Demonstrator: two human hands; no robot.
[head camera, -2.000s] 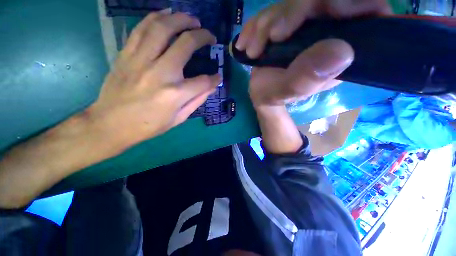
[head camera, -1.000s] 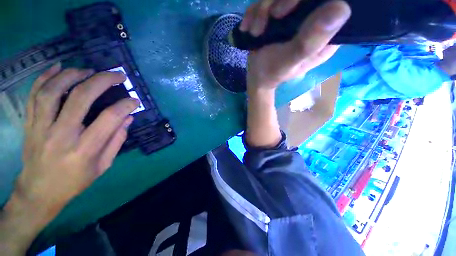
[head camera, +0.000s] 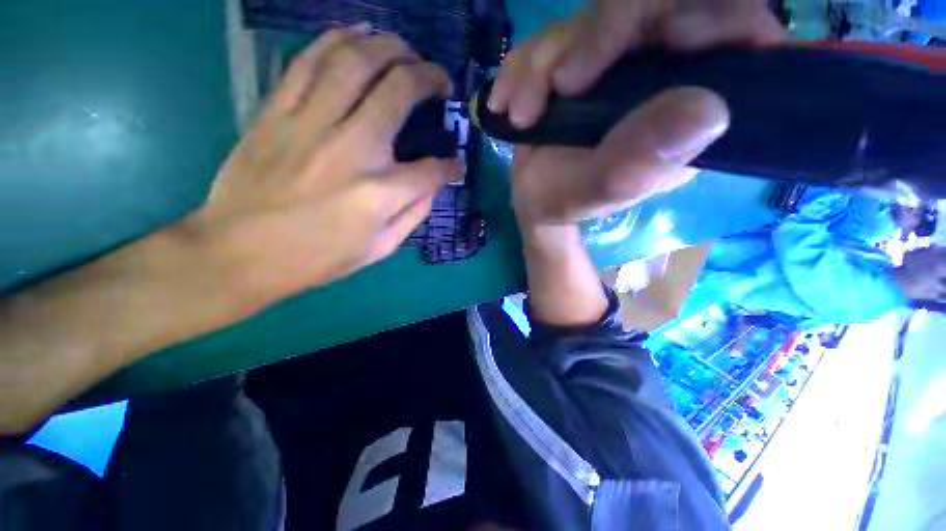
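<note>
A black plastic frame (head camera: 453, 234) lies on the green bench at upper centre. My left hand (head camera: 322, 156) is over it, thumb and fingers holding a black sub-part (head camera: 423, 132) with a silver-white metal plate (head camera: 454, 127) against the frame's crossbar. My right hand (head camera: 612, 124) grips a thick black electric screwdriver (head camera: 768, 109) with an orange-red back, lying sideways. Its pale-collared narrow end is right beside the metal plate; whether the bit touches a screw cannot be told.
The green bench (head camera: 114, 135) has its near edge below my left forearm. A pale tape strip (head camera: 243, 64) runs by the frame. An open cardboard box (head camera: 664, 288) is beyond the edge at right. A person in blue (head camera: 840, 254) is at the right.
Since one second ago, the screwdriver end has come from over the round screw dish to the metal plate. The frame appears further right in view. My left hand still holds the sub-part.
</note>
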